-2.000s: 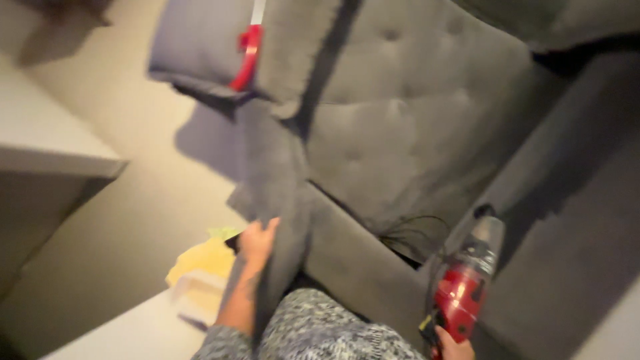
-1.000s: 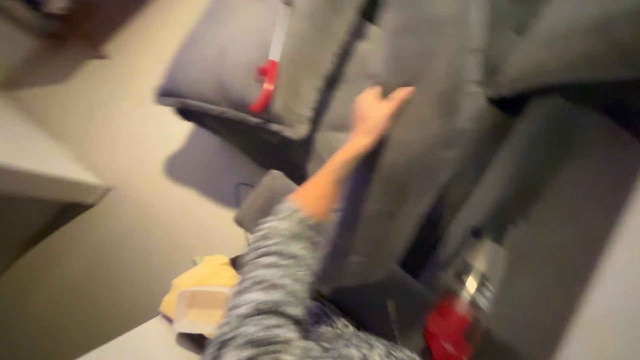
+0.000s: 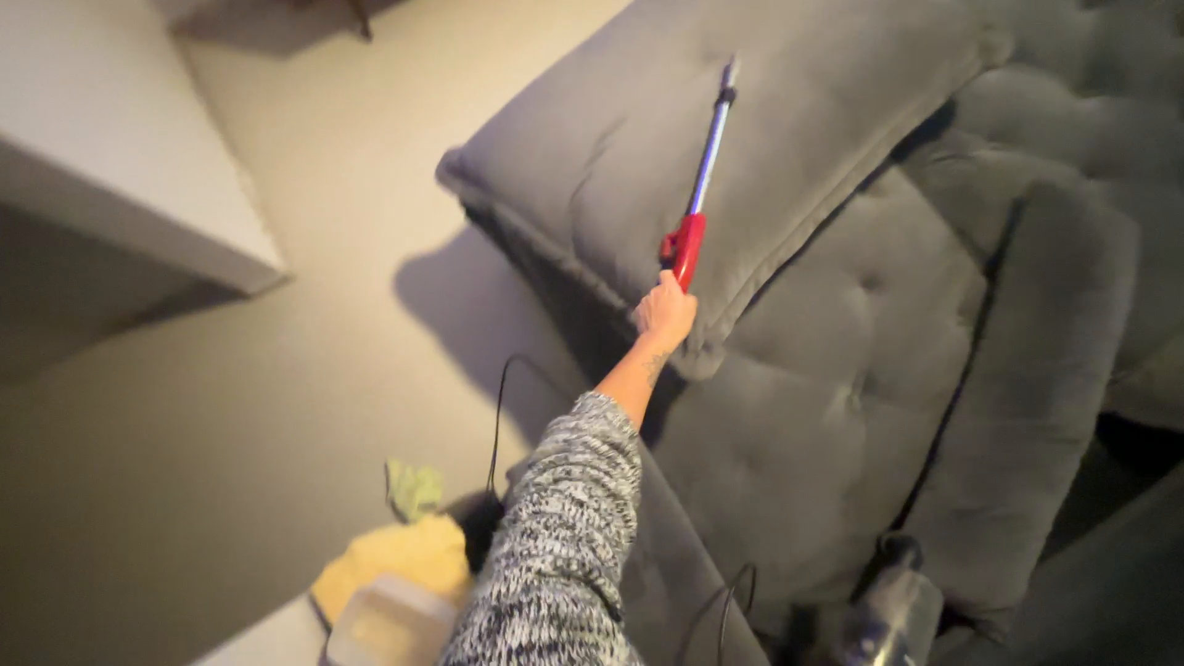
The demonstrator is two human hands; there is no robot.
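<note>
My left hand [image 3: 665, 310] is closed around the lower end of a red plastic handle [image 3: 686, 250] with a silver metal tube [image 3: 710, 157] rising from it, likely a vacuum wand. The tube lies over a grey sofa cushion [image 3: 592, 166]. At the bottom right shows the clear nozzle end of a handheld vacuum [image 3: 893, 610], beside a long grey cushion [image 3: 1036, 398]. My right hand is out of view, below the frame.
A yellow cloth [image 3: 398, 555] and a translucent plastic tub [image 3: 393, 624] sit at bottom left, near a green cloth [image 3: 413, 488]. A black cord [image 3: 499, 416] loops beside the sofa. A white furniture corner [image 3: 222, 240] juts in at left.
My left hand has moved from the sofa cushions up to the red handle and taken hold of it. The long cushion now lies farther right. My right hand, seen earlier on the vacuum, has left view.
</note>
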